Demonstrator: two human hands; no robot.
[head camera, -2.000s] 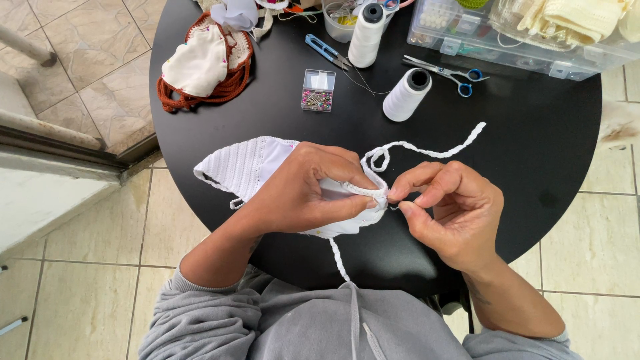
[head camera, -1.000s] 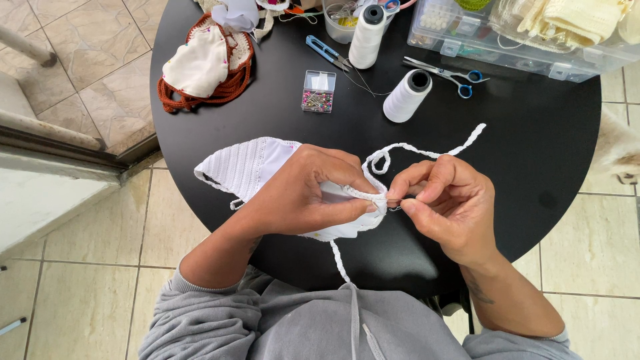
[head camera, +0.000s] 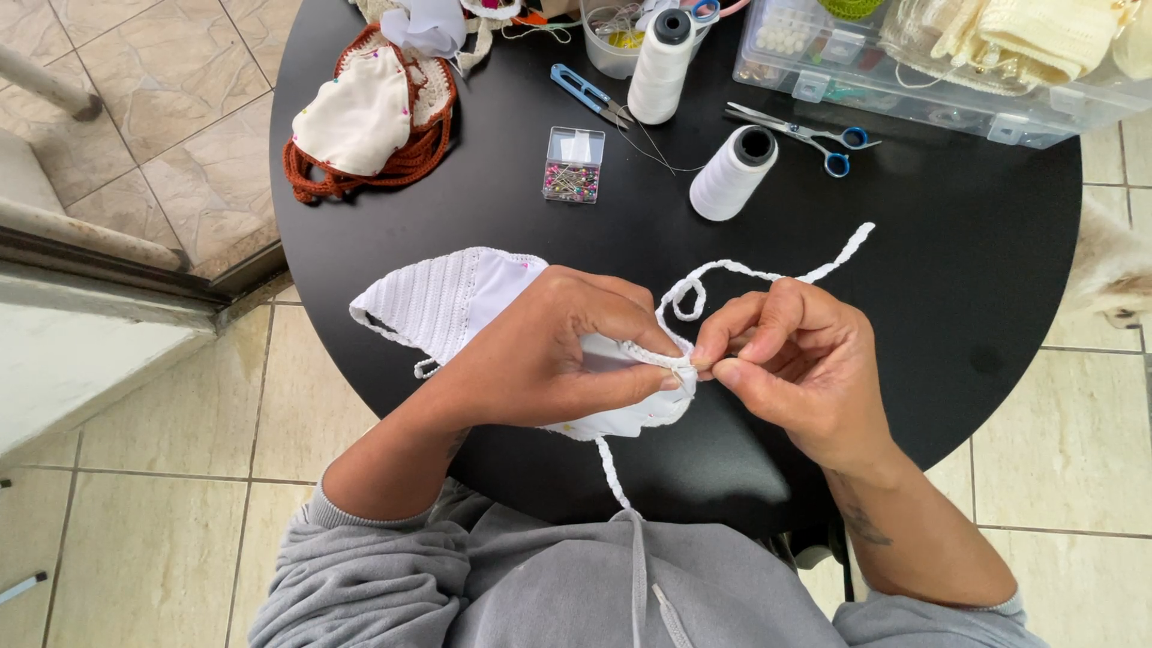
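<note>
A white crochet triangle top (head camera: 432, 301) with smooth white lining fabric lies across the near part of the round table, pins showing in it. My left hand (head camera: 576, 351) pinches its crocheted edge between thumb and fingers and covers much of the middle. Close on the right, my right hand (head camera: 792, 360) has thumb and fingertips together at that edge; something thin is between them, too small to make out for certain. A braided white cord (head camera: 738, 268) loops behind the right hand, and another (head camera: 612, 472) hangs toward my lap.
On the black table (head camera: 945, 261) stand two white thread cones (head camera: 661, 72) (head camera: 733, 175), with scissors (head camera: 810, 139), blue thread snips (head camera: 589, 94) and a pin box (head camera: 572, 166) around them. A brown-edged crochet piece (head camera: 360, 112) lies back left, a clear organizer case (head camera: 900, 94) back right.
My right hand has shifted slightly about the fabric edge, its fingertips drawing closer together. My left hand keeps its pinch in the same place.
</note>
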